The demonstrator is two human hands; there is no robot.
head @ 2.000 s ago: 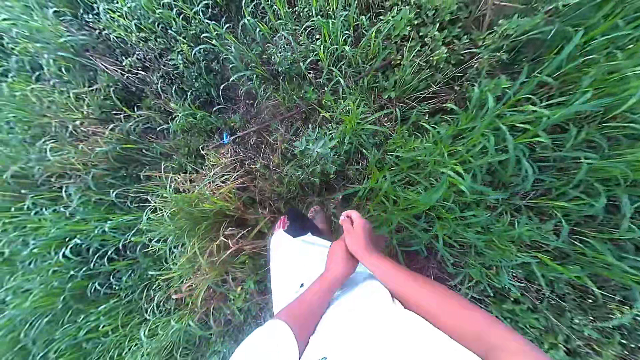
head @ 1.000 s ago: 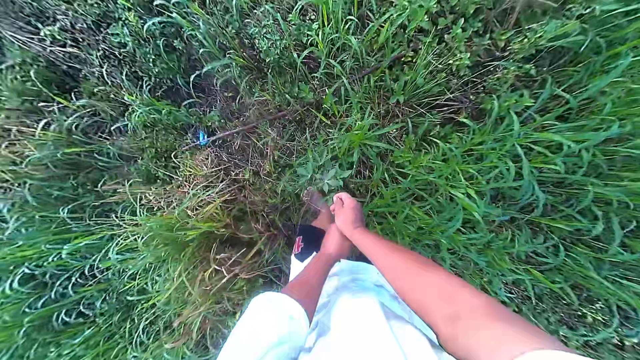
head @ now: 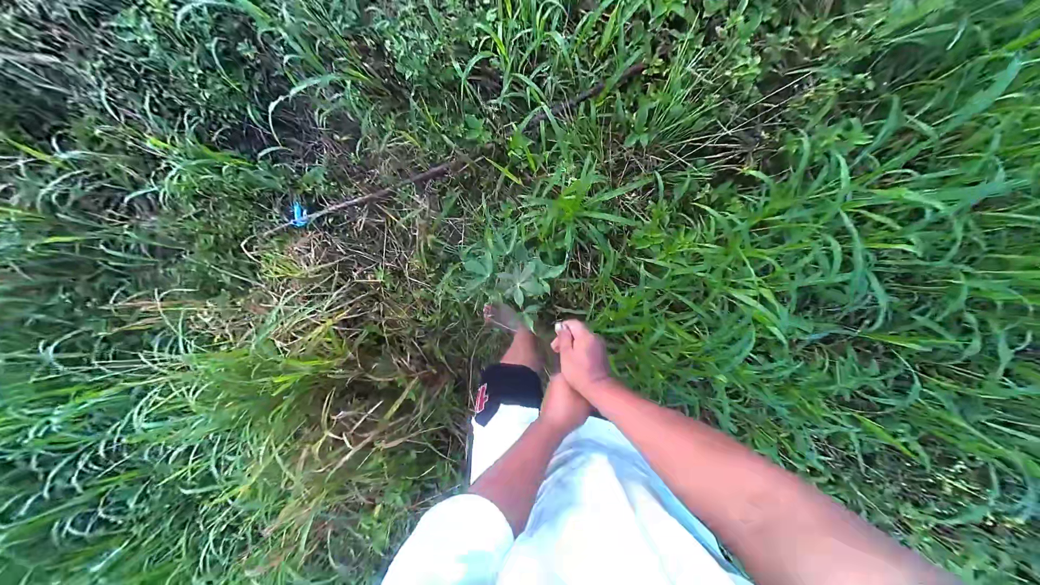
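Observation:
My right hand comes in from the lower right, its fingers curled and nothing clearly visible in them. Just below it, my left hand rests against its heel and wrist; the left fingers are mostly hidden. Both hands are held together in front of a white shirt. Beyond them to the left, a bare foot stands beside a broad-leaved plant. Dark shorts with a red and white mark cover the upper leg.
Tall green grass grows on the right, with more dense grass on the left. Across the ground ahead lies a thin stick, with a blue scrap at its left end. Dry stems lie near the foot.
My hands stay together in all frames. Two feet showed in the oldest frame; one shows now, with more of the leg and shorts. The view has shifted.

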